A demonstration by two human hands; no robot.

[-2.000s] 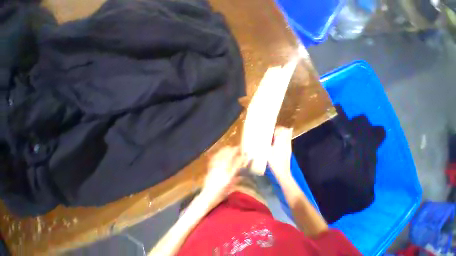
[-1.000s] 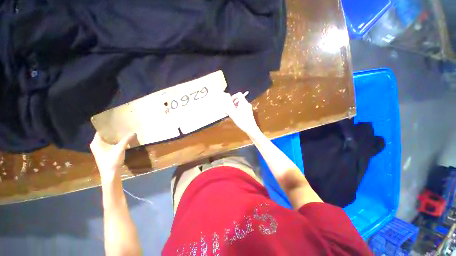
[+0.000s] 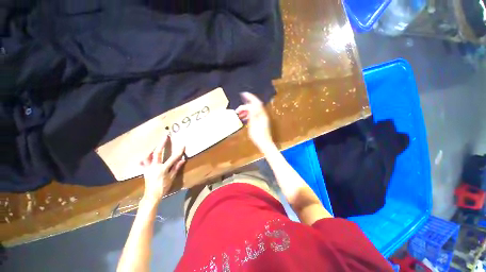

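The tan marking template (image 3: 205,130), with handwritten numbers, a small hole and an edge notch, lies flat on the near edge of the dark jacket (image 3: 122,69). My left hand (image 3: 161,167) rests on the template's lower left part with its fingers spread, pressing it down. My right hand (image 3: 254,117) is at the template's right end, by the notch, with its fingers bent together. It is slightly blurred, and I cannot tell whether a marking tool is in it.
The worn brown wooden table (image 3: 314,74) ends in a corner at right. A large blue tub (image 3: 413,175) holding a black garment (image 3: 357,170) stands beside it. Another blue tub (image 3: 367,10) is beyond the table's far edge. A blue crate (image 3: 439,239) is at lower right.
The template went from both hands onto the jacket. Since one second ago my left hand moved from its left end towards its middle. The pale tool tip at my right fingers no longer shows clearly.
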